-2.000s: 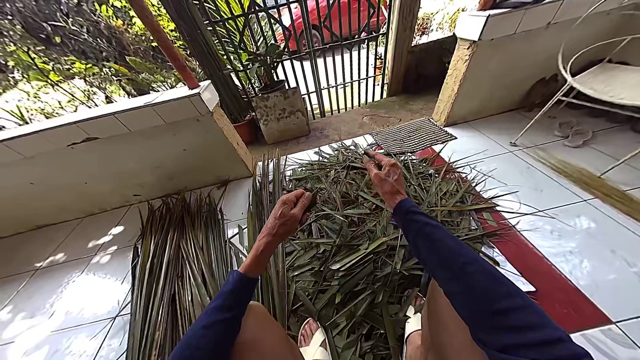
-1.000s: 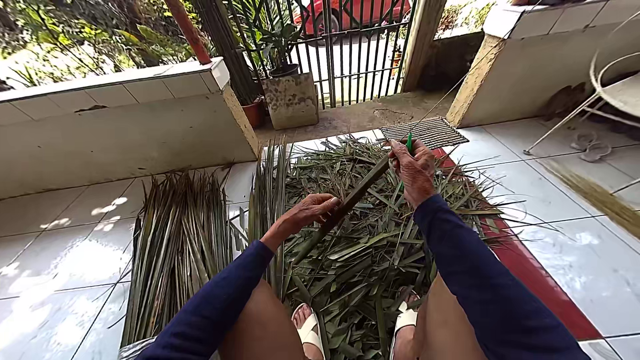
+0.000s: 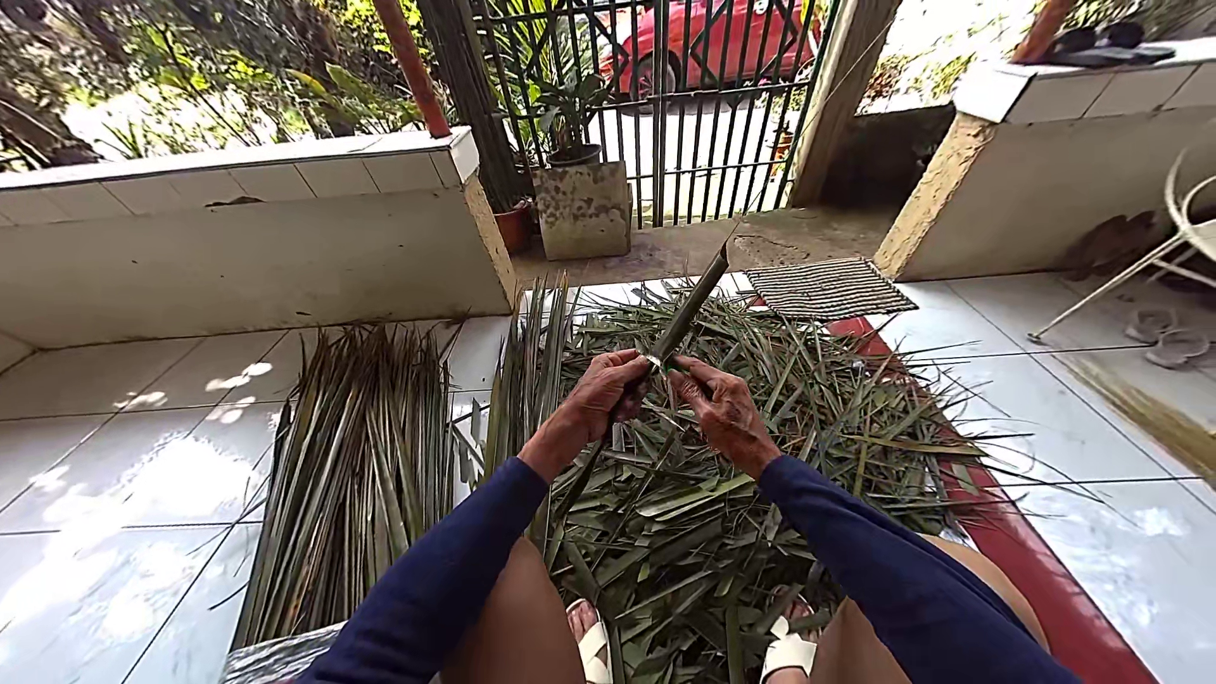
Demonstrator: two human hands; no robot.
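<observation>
My left hand (image 3: pixel 608 391) grips a long green palm leaf (image 3: pixel 696 302) at the middle of the view; its upper part points up toward the gate and its lower part trails below the hand. Close against it, my right hand (image 3: pixel 717 404) holds a small tool that the fingers mostly hide, with a bright edge at the leaf. Below both hands spreads a heap of cut leaf pieces (image 3: pixel 703 532). To the left lies a bundle of long leaf strips (image 3: pixel 356 475), and more upright strips (image 3: pixel 532 370) stand between bundle and heap.
A striped mat (image 3: pixel 828 289) lies beyond the heap. Past it are a metal gate (image 3: pixel 655 123) and a potted plant on a concrete block (image 3: pixel 582 211). Low walls (image 3: pixel 247 256) flank the opening. At right are a white metal chair (image 3: pixel 1092 290) and slippers (image 3: pixel 1176 347). My sandalled feet rest beside the heap.
Two seconds ago my hands were apart; one second ago a leaf stretched between them. Now they are together on a leaf that points upward.
</observation>
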